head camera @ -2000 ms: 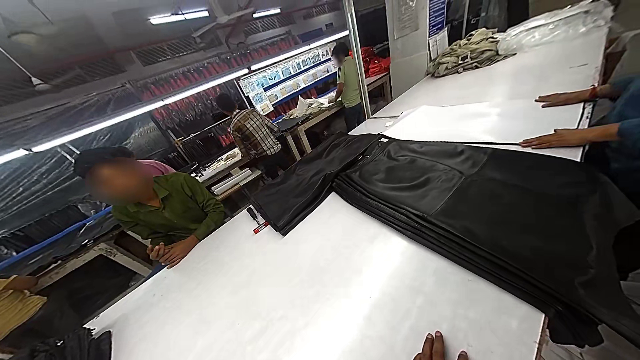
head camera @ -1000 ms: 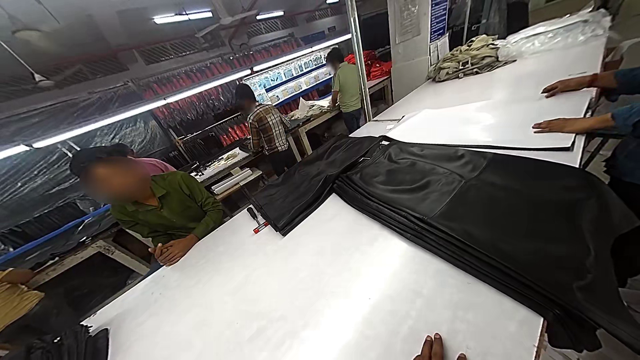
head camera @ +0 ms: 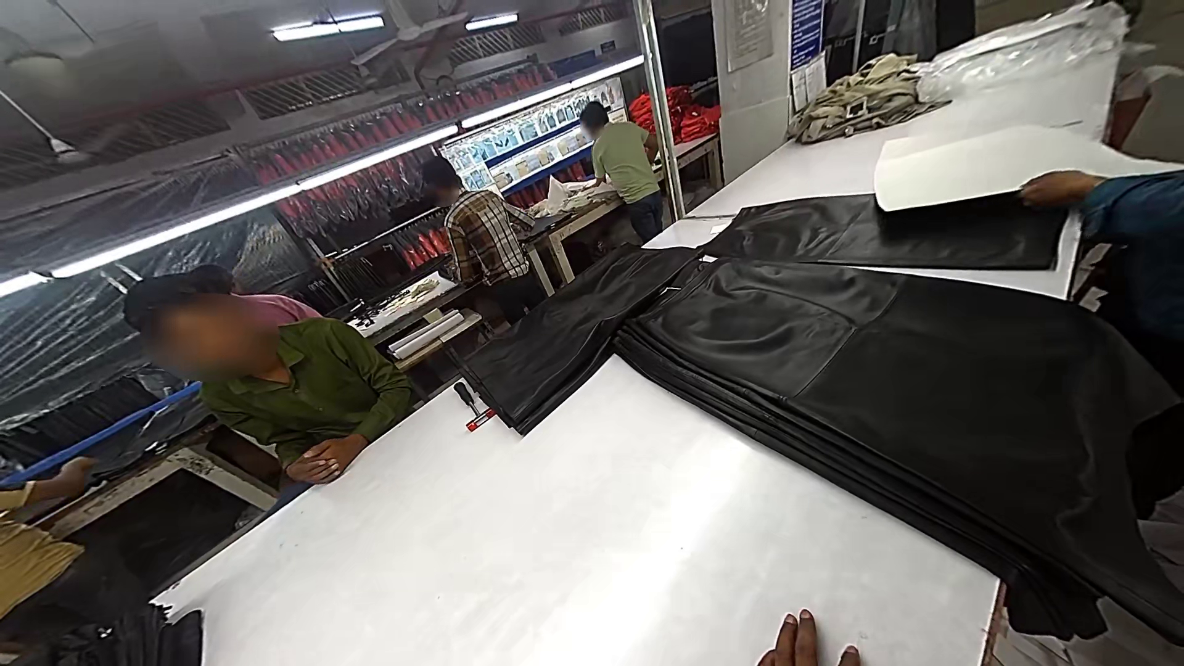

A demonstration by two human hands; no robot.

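Observation:
Only the fingertips of my right hand (head camera: pixel 803 640) show, at the bottom edge. They rest apart on the white tabletop (head camera: pixel 592 527) and hold nothing. The rest of that hand is out of frame, and my left hand is not visible. Up and to the right lies a layered stack of smooth black garments (head camera: pixel 943 379), hanging over the near right edge. Another black pile (head camera: pixel 583 324) meets it on the left. A small tool with a black handle and red end (head camera: pixel 480 421) lies beside that pile. Behind, a black piece (head camera: pixel 823 231) lies partly under a white sheet (head camera: pixel 980 157).
A co-worker's hand (head camera: pixel 1059 188) grips the sheet at right. Across the table, a person in a green shirt (head camera: pixel 314 379) leans on its edge with clasped hands. Khaki fabric (head camera: pixel 860 102) and clear plastic (head camera: pixel 1027 46) lie at the back. Dark fabric (head camera: pixel 171 638) sits at lower left.
The co-worker at right has lifted the white sheet, which lay flat under two hands before. The black piece beneath it now shows. My visible fingers stay at the bottom edge.

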